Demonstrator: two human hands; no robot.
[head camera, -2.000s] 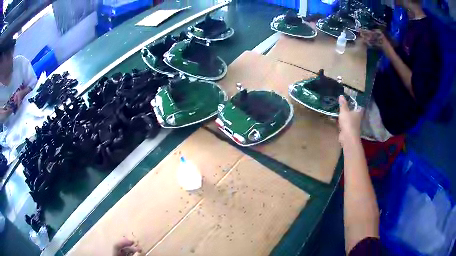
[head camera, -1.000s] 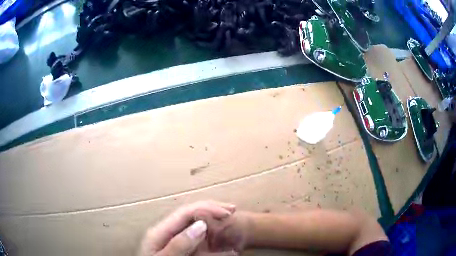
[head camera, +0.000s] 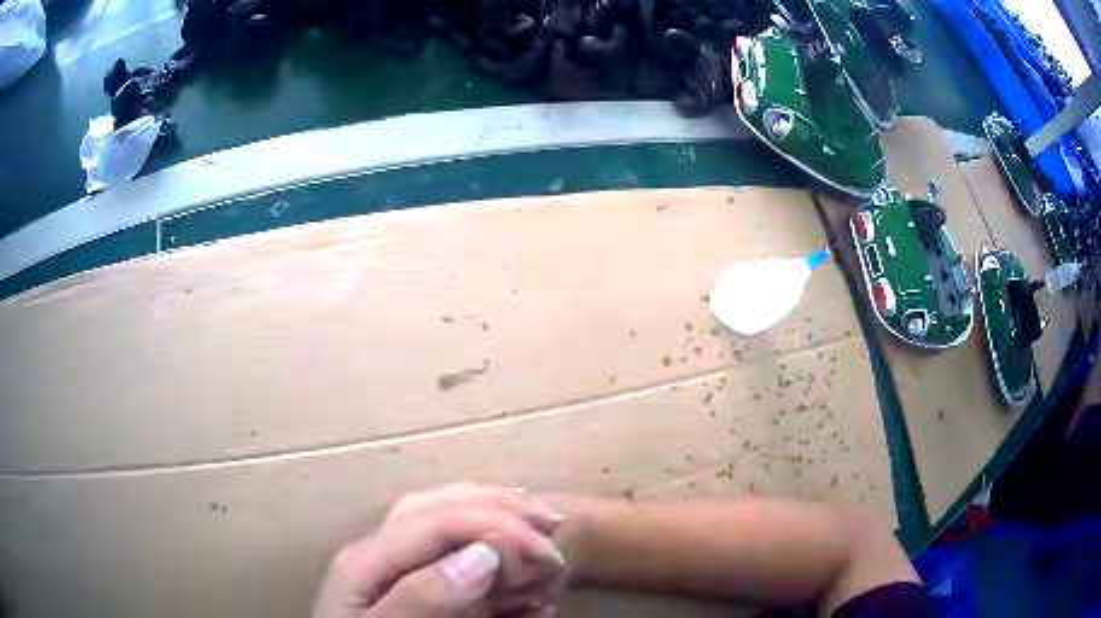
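Observation:
My left hand (head camera: 417, 558) and my right hand (head camera: 531, 577) are clasped together at the bottom centre, above the cardboard sheet (head camera: 302, 326). The left hand's fingers are curled over the right hand, which is mostly hidden. No object shows in either hand. A white glue bottle (head camera: 758, 297) with a blue nozzle lies on its side on the cardboard, right of centre. A green car body (head camera: 896, 254) with a dark hollow middle rests on another cardboard sheet at the right.
Another green car body (head camera: 791, 85) sits at the upper right, and one (head camera: 1002, 302) with a black part standing up is further right. A heap of black parts (head camera: 568, 36) lies beyond the pale metal rail (head camera: 483, 127). A white scrap (head camera: 118, 151) is at upper left.
The view has turned left from the car bodies. My right hand has left the car body it was touching at the right, and both hands have come together at the bottom centre.

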